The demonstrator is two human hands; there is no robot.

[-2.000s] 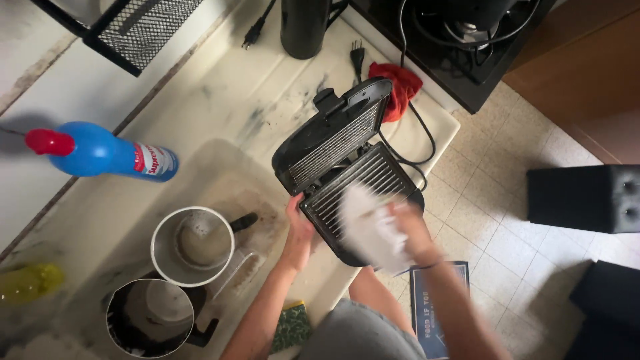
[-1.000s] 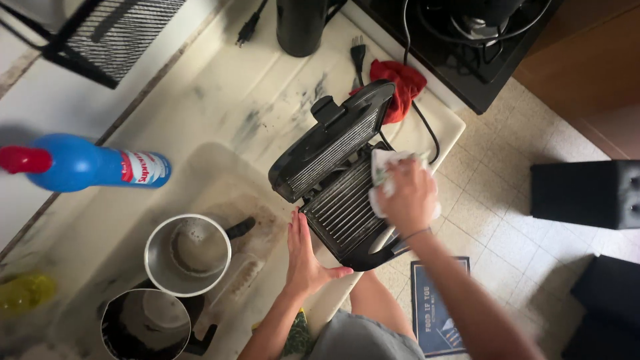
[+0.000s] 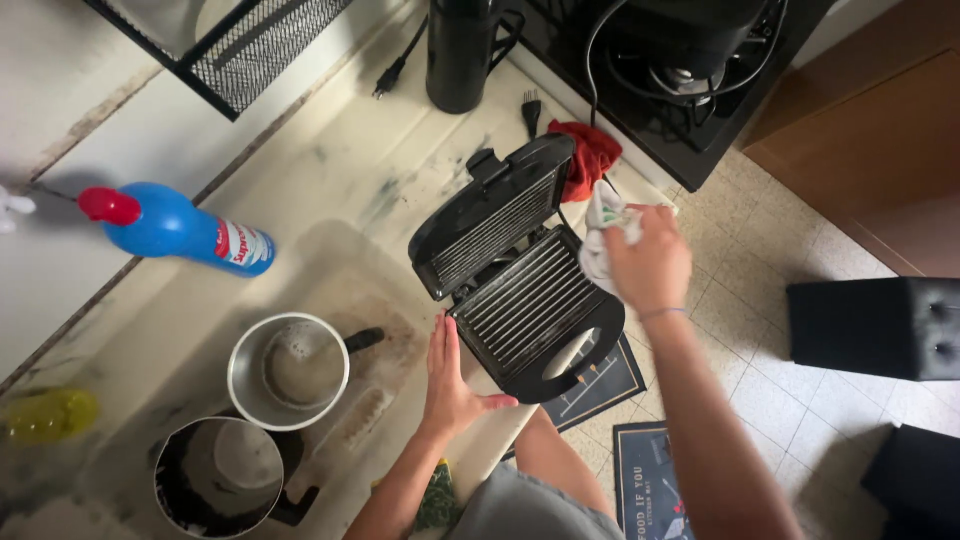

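A black electric grill press lies open on the counter's front edge, its ridged lid tilted up and its lower ridged plate facing me. My left hand rests against the near left side of the lower plate, fingers along its corner and thumb at the front edge. In my right hand is a bunched white cloth, at the right edge of the lower plate. A red cloth lies behind the grill, close to a black power plug.
The sink basin on the left holds a metal saucepan with cloudy liquid and a dark pot. A blue bottle, a black jug, a dish rack and a gas stove stand around the counter.
My right hand with the white cloth has moved from over the lower plate to its right edge. My left hand stays at the grill's left side.
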